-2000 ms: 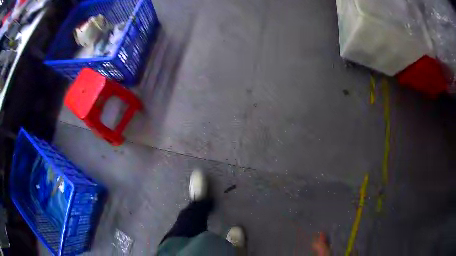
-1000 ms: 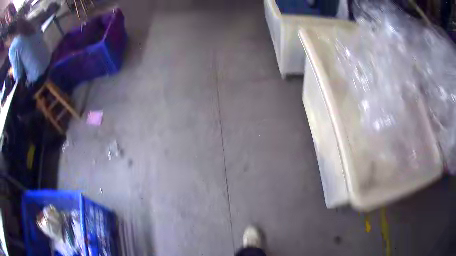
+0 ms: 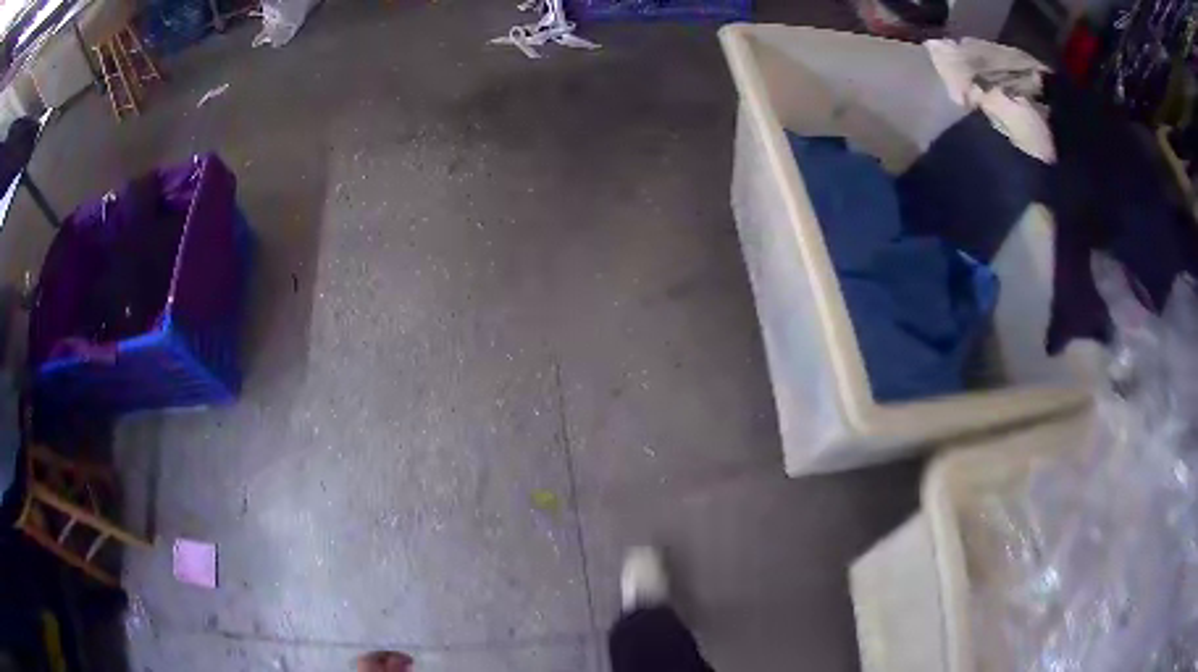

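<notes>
Only a small skin-coloured piece, which looks like my left hand [image 3: 385, 662], shows at the bottom edge; its fingers cannot be made out. My right hand is out of the picture. To the right stands a cream bin truck [image 3: 821, 355] with blue cloth [image 3: 907, 309] and dark cloth inside; dark and pale cloth hangs over its far right side. A second cream bin truck [image 3: 900, 591], cut off at the lower right, holds clear plastic film [image 3: 1064, 565]. No hand touches them.
A purple-lined blue basket [image 3: 145, 361] stands at left, with a wooden stool [image 3: 79, 512] below it. A pink sheet [image 3: 195, 563] lies on the floor. Another wooden stool [image 3: 118, 72] and white straps [image 3: 545, 29] are farther off. My shoe [image 3: 643, 578] shows low centre.
The view has moved forward along the aisle. The purple-lined basket and the bin trucks have come lower in view. The basket with pale cloth and the seated person have left it. A hand part now shows.
</notes>
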